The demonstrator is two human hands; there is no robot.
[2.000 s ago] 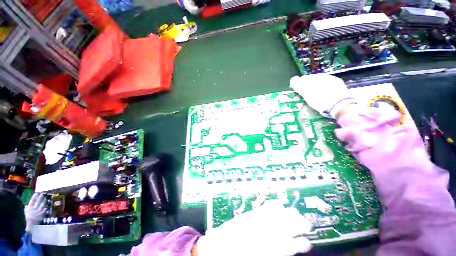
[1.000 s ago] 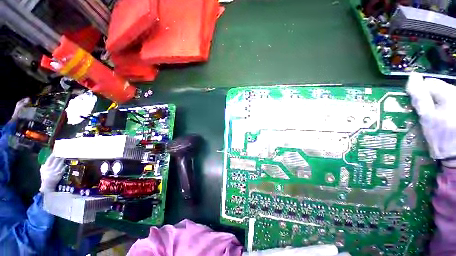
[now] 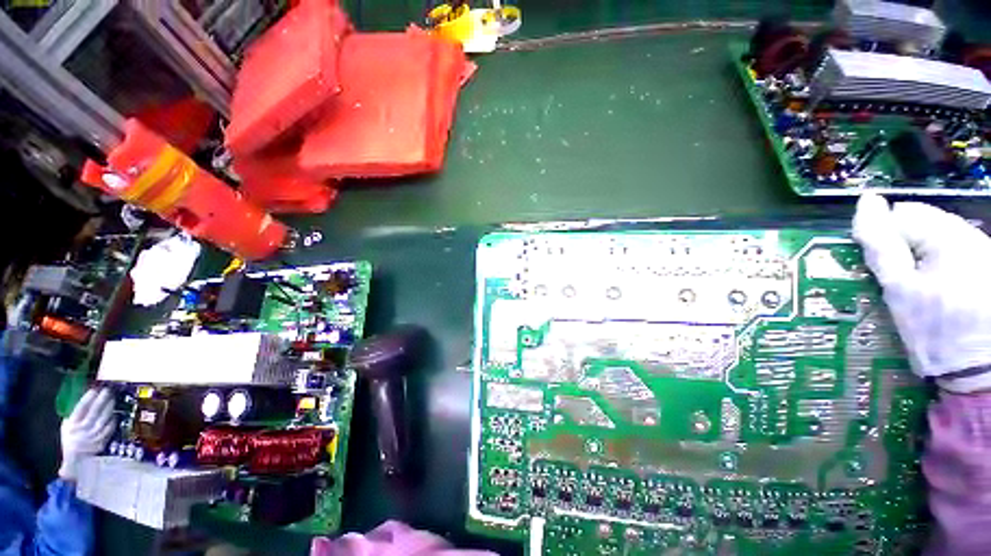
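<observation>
A large green circuit board (image 3: 674, 402) lies solder side up in front of me, its lower edge cut off by the picture. My right hand (image 3: 935, 282), in a white glove, rests at the board's upper right corner, with the fingertips at its top edge and the thumb bent over the face. My left hand is out of the picture below; only its pink sleeve (image 3: 402, 542) shows at the bottom edge.
A component-side board (image 3: 250, 380) lies at left, with another person's gloved hand (image 3: 87, 432) at its edge. A black-handled tool (image 3: 391, 407) lies between the boards. Red foam pads (image 3: 380, 103) and an orange-red cylinder (image 3: 190, 190) are upper left; another board (image 3: 880, 109) is upper right.
The view has shifted, first to the right, then slightly up. The solder-side board shows a different part of its pattern than two seconds ago. My left hand has left the picture.
</observation>
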